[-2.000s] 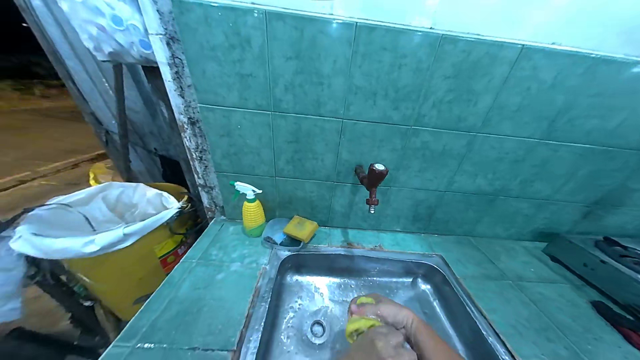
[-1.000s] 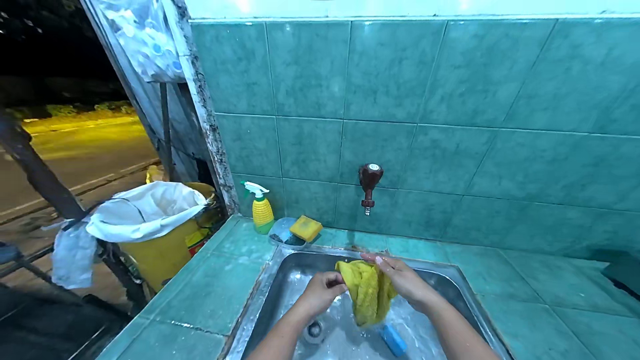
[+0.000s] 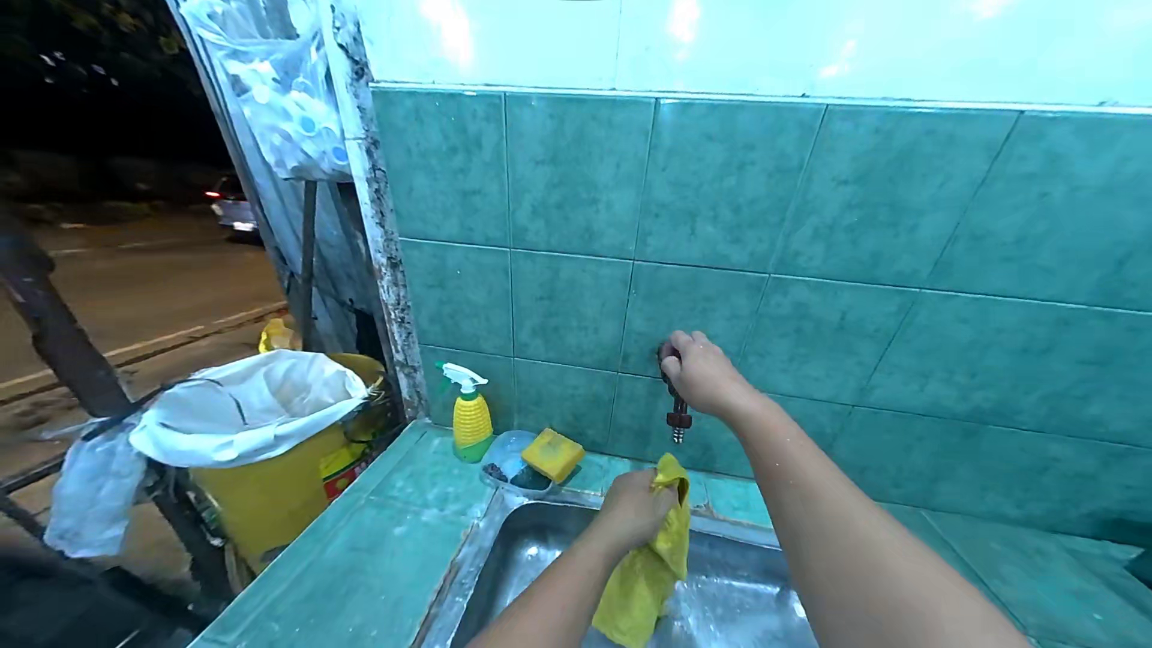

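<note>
My left hand [image 3: 637, 511] grips the upper end of a yellow cloth [image 3: 641, 585], which hangs over a stainless steel sink [image 3: 733, 571]. Above and to the right, my right hand [image 3: 702, 373] is closed around the handle of a dark red wall faucet [image 3: 679, 421]; its spout points down above the cloth. No water stream can be made out at the spout. Behind the sink's left corner lie a yellow sponge [image 3: 553, 455] and a clear plastic bowl [image 3: 513, 463], touching each other. A yellow and green spray bottle [image 3: 472, 418] stands upright beside them.
Green tiled counter [image 3: 360, 558] surrounds the sink, with a tiled wall [image 3: 576, 306] behind it. At left stands a yellow bin [image 3: 261, 504] with a white liner. A clear bag of plastic cups or bottles [image 3: 292, 117] hangs above it. Beyond is a road with a vehicle [image 3: 236, 211].
My right hand has left the cloth and moved up onto the faucet handle. My left hand now holds the cloth alone, hanging down; a second ago both hands were on it.
</note>
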